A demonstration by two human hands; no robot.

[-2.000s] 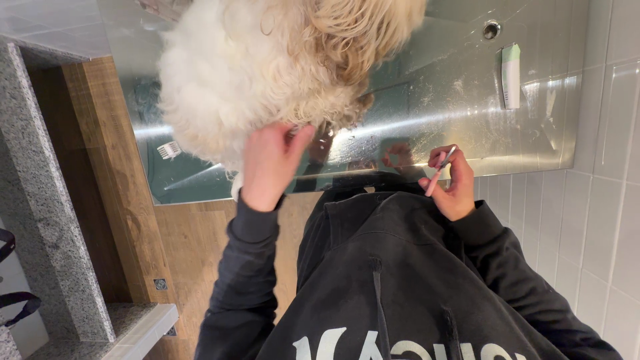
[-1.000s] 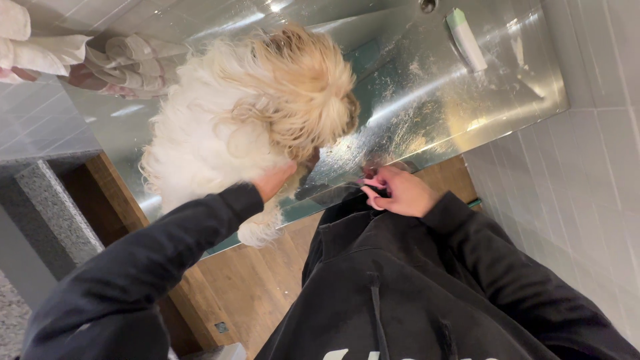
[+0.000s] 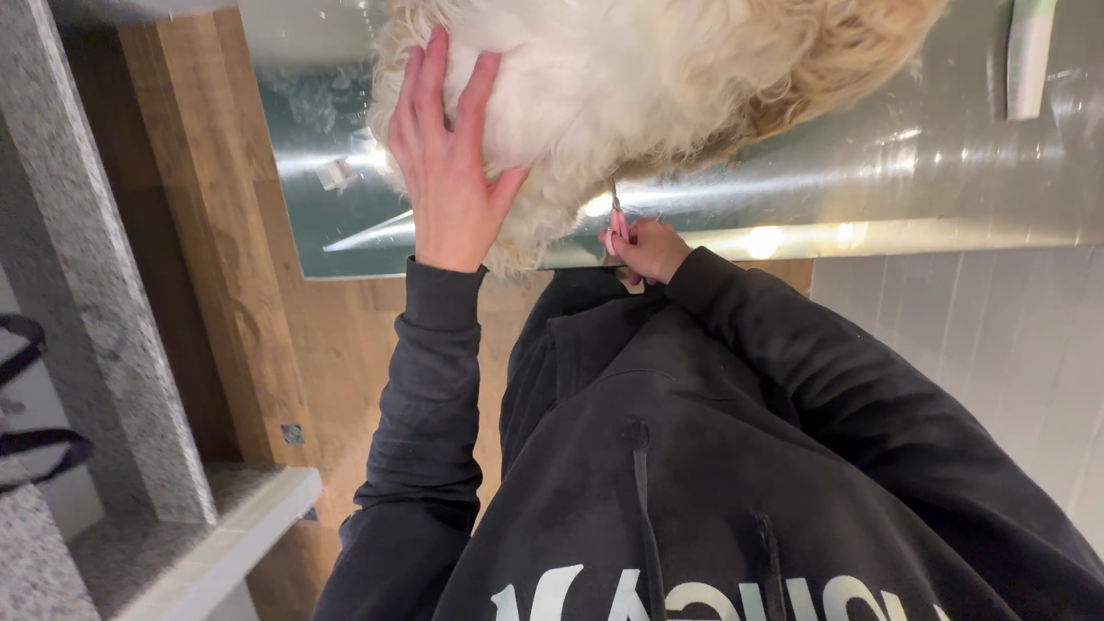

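Observation:
A fluffy white and tan dog (image 3: pixel 621 78) is on a shiny metal table (image 3: pixel 828 203); the top of its body runs out of view. My left hand (image 3: pixel 453 164) lies on its white coat with the fingers spread. In my right hand (image 3: pixel 651 250), near the table's front edge, is a pair of pink-handled scissors (image 3: pixel 618 222). Their thin tips point up at the fur on the dog's lower side, and the fur partly hides them.
A white and green comb-like item (image 3: pixel 1029 60) lies on the table at the upper right. Left of the dog is a small pale object (image 3: pixel 338 174). A grey granite ledge (image 3: pixel 112 259) stands at the left, beside the wooden floor (image 3: pixel 345 345). Pale wall panels (image 3: pixel 966 328) are at the right.
My left hand has shifted onto the dog's white coat, fingers spread. My right hand has brought the scissors close to the dog's fur. The view has swung and moved closer.

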